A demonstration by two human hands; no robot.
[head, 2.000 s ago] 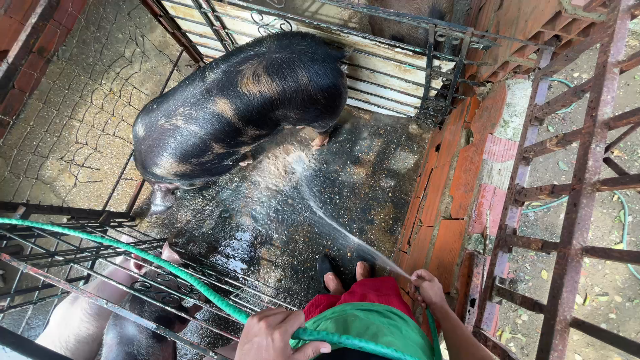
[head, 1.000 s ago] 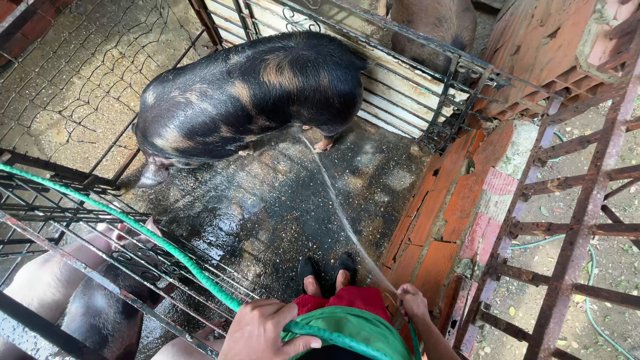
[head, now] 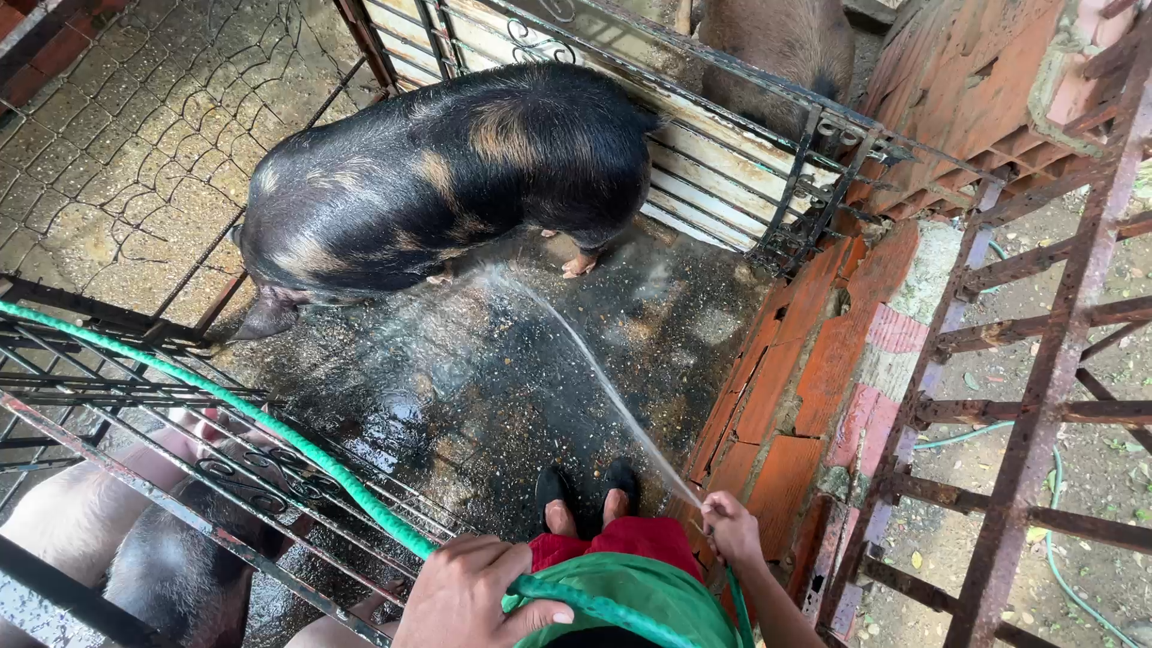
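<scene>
My left hand [head: 481, 589] is closed around a green hose [head: 333, 468], which runs over the metal bars at the left and across my green shirt. At my right side, my right hand [head: 727, 529] grips the hose's end, its opening hidden by the fingers. A stream of water [head: 612, 391] leaves it and strikes the wet concrete floor [head: 504, 378] near the feet of a large black pig with tan patches [head: 432, 184]. The pig stands along the white barred gate [head: 720, 180], its head low at the left.
More pigs [head: 171, 549] stand behind the barred fence at lower left; another pig [head: 778, 54] is beyond the gate. A low brick wall [head: 792, 387] and rusty metal bars [head: 1035, 396] flank my right. My feet in dark shoes [head: 585, 499] are on the wet floor.
The water stream has shifted, first toward the pig's rear feet, then back left onto the floor beside its belly. Both hands keep their hold on the hose.
</scene>
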